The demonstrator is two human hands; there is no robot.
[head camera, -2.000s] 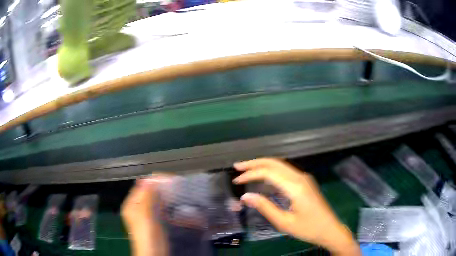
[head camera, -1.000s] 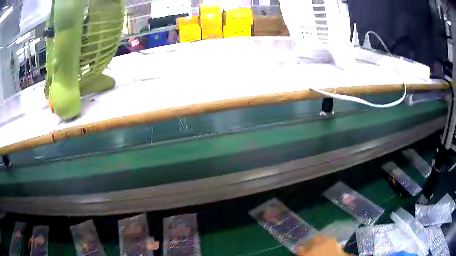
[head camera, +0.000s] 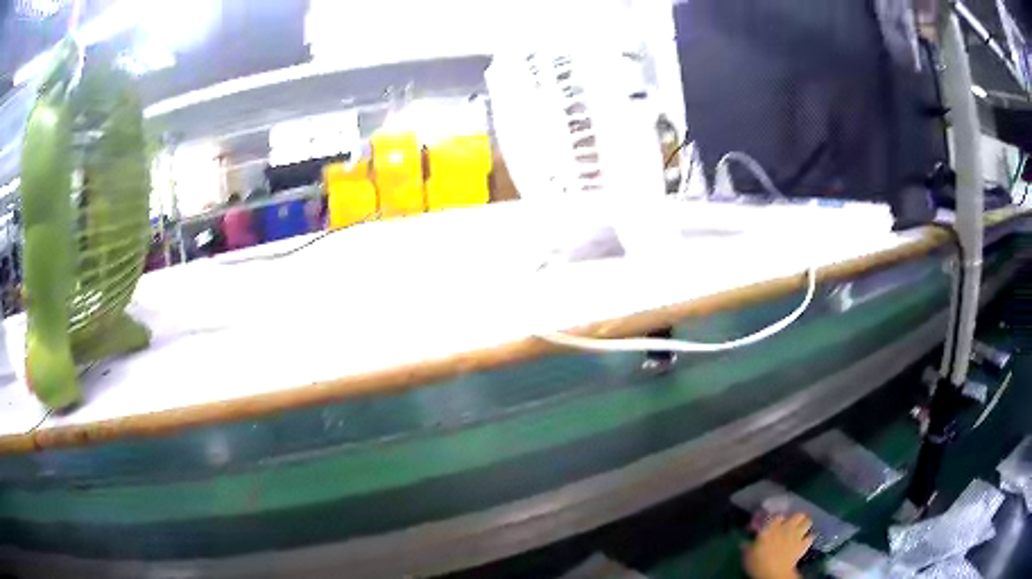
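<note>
One hand, seemingly my right hand (head camera: 779,547), is small and cut off by the bottom edge, right of centre. Its fingers are bent over the near side of a filled bubble bag (head camera: 817,524) on the dark green belt. A pinkish patch shows in the bag beside the fingertips. Whether the fingers grip the bag cannot be told. Another filled bubble bag (head camera: 851,461) lies farther right. Whitish empty bubble bags (head camera: 948,529) overlap at the lower right. My left hand is out of the picture.
A raised white shelf (head camera: 373,288) with a wood-coloured edge crosses above the belt. It holds a green fan (head camera: 51,243) and a white fan (head camera: 577,124). A white cable (head camera: 724,343) hangs over its edge. A pale upright pole (head camera: 965,204) stands right. Yellow bins (head camera: 398,175) are behind.
The view has swung up and right. Both hands were over dark modules and bags at first; now only one hand shows, at a bag farther right along the belt.
</note>
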